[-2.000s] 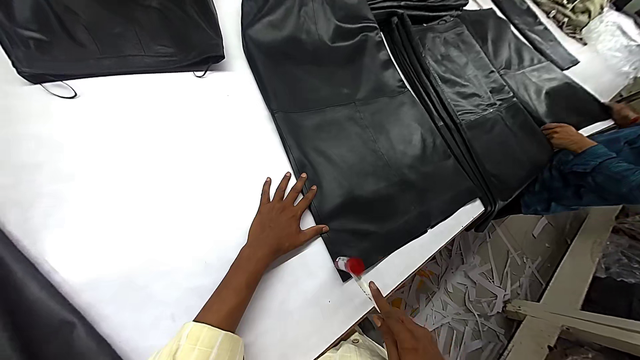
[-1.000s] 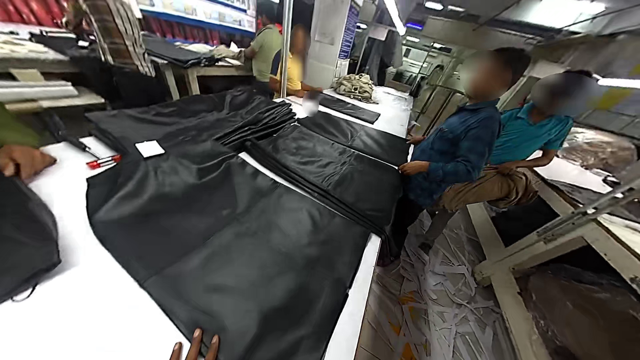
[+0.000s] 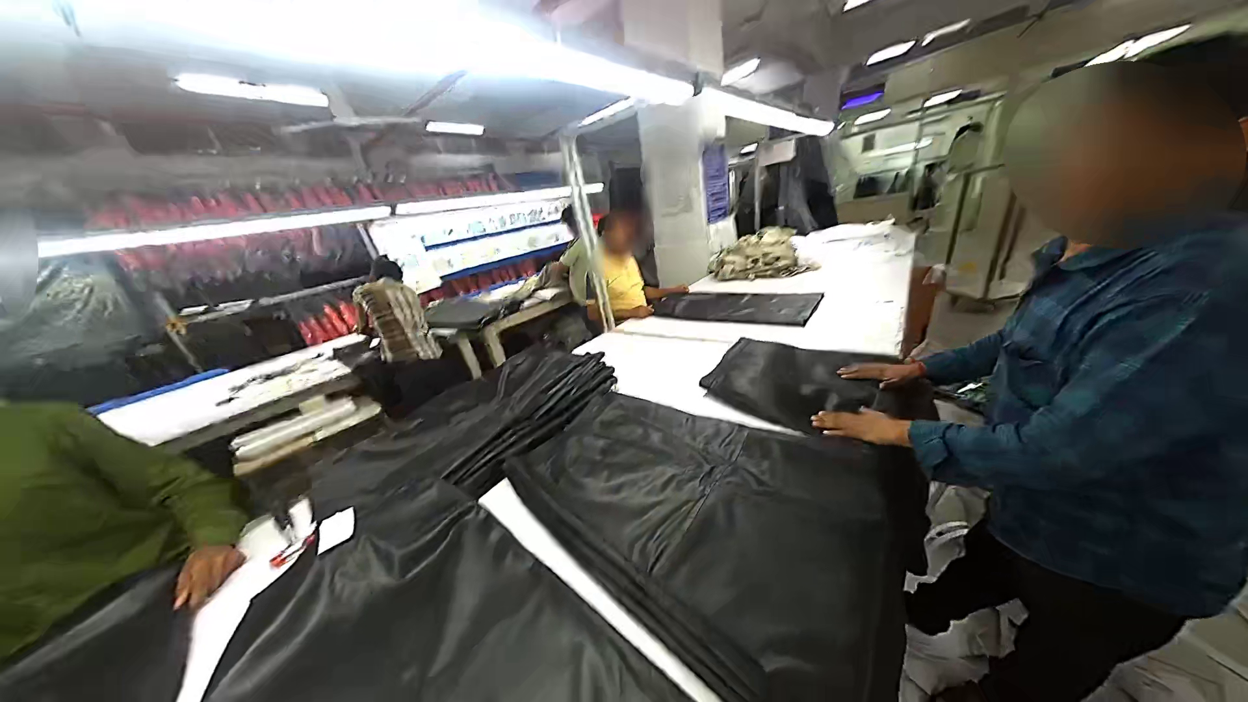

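Observation:
Neither my left hand nor my right hand is in view. A black leather-like garment piece [image 3: 390,604] lies nearest me on the white table [image 3: 858,331]. To its right is a stack of black garment pieces [image 3: 780,526], with a white strip of table showing between them. More black pieces [image 3: 468,429] lie layered behind, at the middle left. A small white card [image 3: 336,530] rests near the left edge of the near piece, beside a red and white object [image 3: 292,551] too blurred to name.
At the right a co-worker in a blue checked shirt [image 3: 1102,419] rests both hands on a black piece. At the left stands a co-worker in a green shirt [image 3: 97,507]. A crumpled beige cloth heap [image 3: 760,255] sits on the far table. Paper scraps [image 3: 965,643] litter the floor.
The view has swung up from the table to the room. My hands, both seen two seconds ago and one partly a second ago, have left the view.

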